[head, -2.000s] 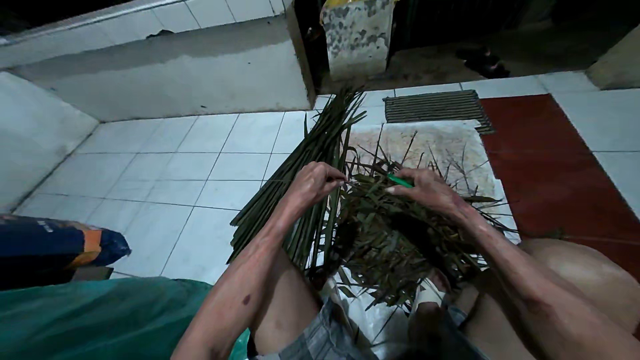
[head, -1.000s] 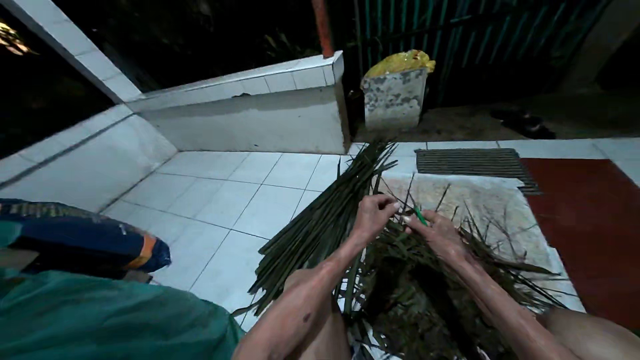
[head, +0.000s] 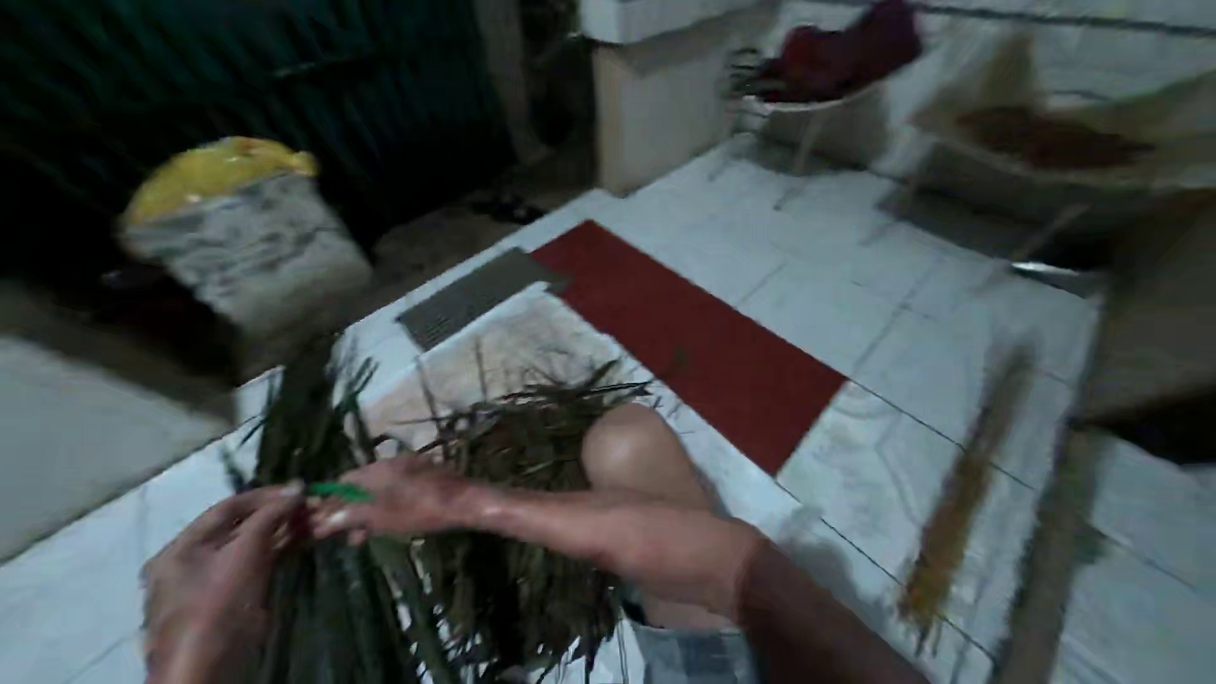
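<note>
Blurred, my left hand (head: pixel 223 570) is over the bundle of long green leaf strips (head: pixel 328 608), its fingers bent close to my right fingertips. A small green-handled tool (head: pixel 339 491) lies in my right hand (head: pixel 394 499); its working end is hidden between the hands. Whether my left fingers pinch a strip cannot be told. Beside the bundle, a heap of cut leaf pieces and thin stalks (head: pixel 532 446) spreads between my legs, over a pale stained sheet (head: pixel 513 347).
Past the sheet lie a grey ribbed mat (head: pixel 480 296) and a red mat (head: pixel 693 351). A bundle of thin brownish sticks (head: pixel 964 503) is on the tiles at right. Farther back stand a chair with dark red cloth (head: pixel 841 57) and a container of reddish-brown material (head: pixel 1054 138).
The view has swung far to the right. My hands, earlier above the cut leaf heap, are now over the bundle of long strips. The green tool stays in my right hand.
</note>
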